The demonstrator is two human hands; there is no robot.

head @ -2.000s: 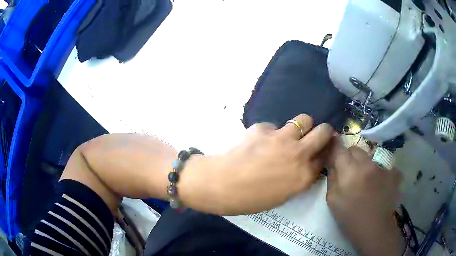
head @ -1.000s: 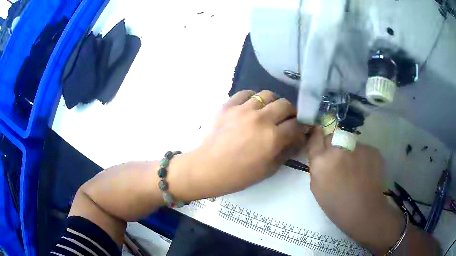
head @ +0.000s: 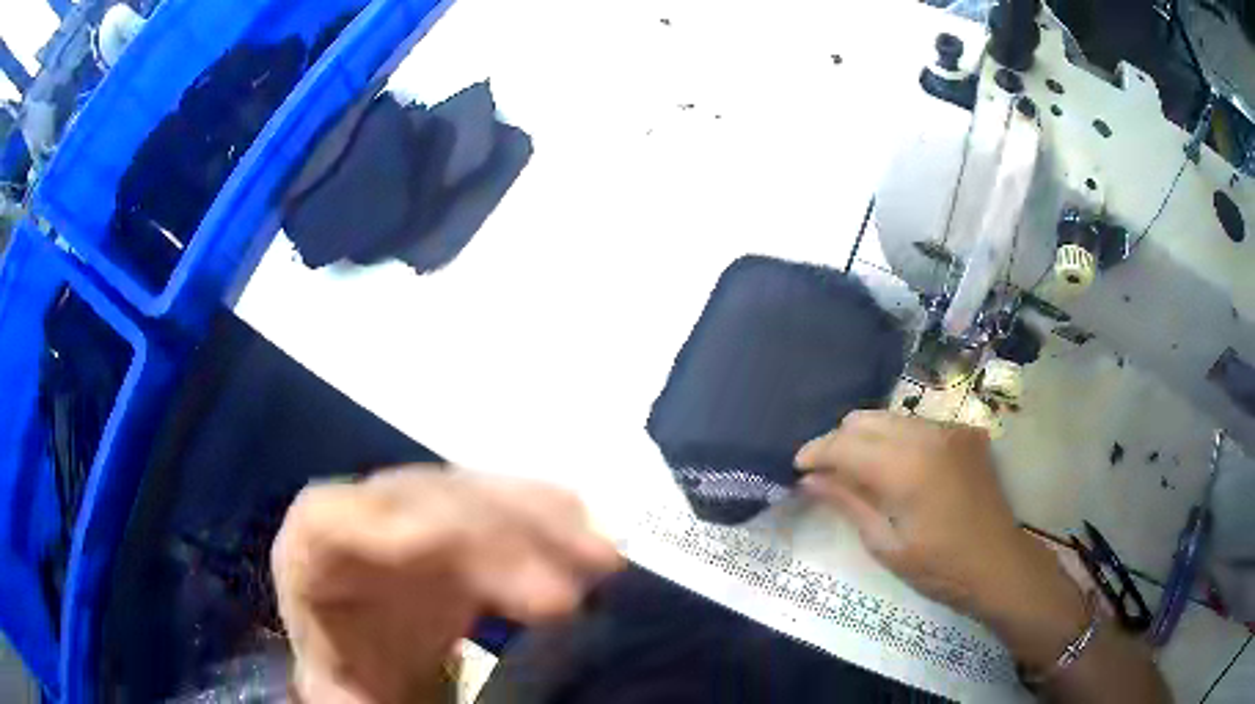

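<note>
A black rounded part-sewn pouch (head: pixel 778 371) lies flat on the white table, left of the needle area. A pale zipper (head: pixel 730 484) shows along its near edge. My right hand (head: pixel 902 495) has its fingertips on the pouch's lower right edge, by the zipper end. My left hand (head: pixel 441 571) is blurred, off the pouch, over the table's near edge and my dark-clothed lap; its fingers are bent and I see nothing in it. The presser foot and needle (head: pixel 957 337) are just right of the pouch.
The white sewing machine (head: pixel 1101 165) stands at right. Black snips (head: pixel 1112 575) and a screwdriver-like tool (head: pixel 1184 564) lie lower right. Stacked black panels (head: pixel 399 179) lie upper left beside blue bins (head: pixel 152 323). A printed ruler scale (head: pixel 826 591) runs along the near edge.
My left hand has left the pouch and moved down and left. The pouch now shows nearly whole, out from under my hands. My right hand stays at its edge. The view has shifted.
</note>
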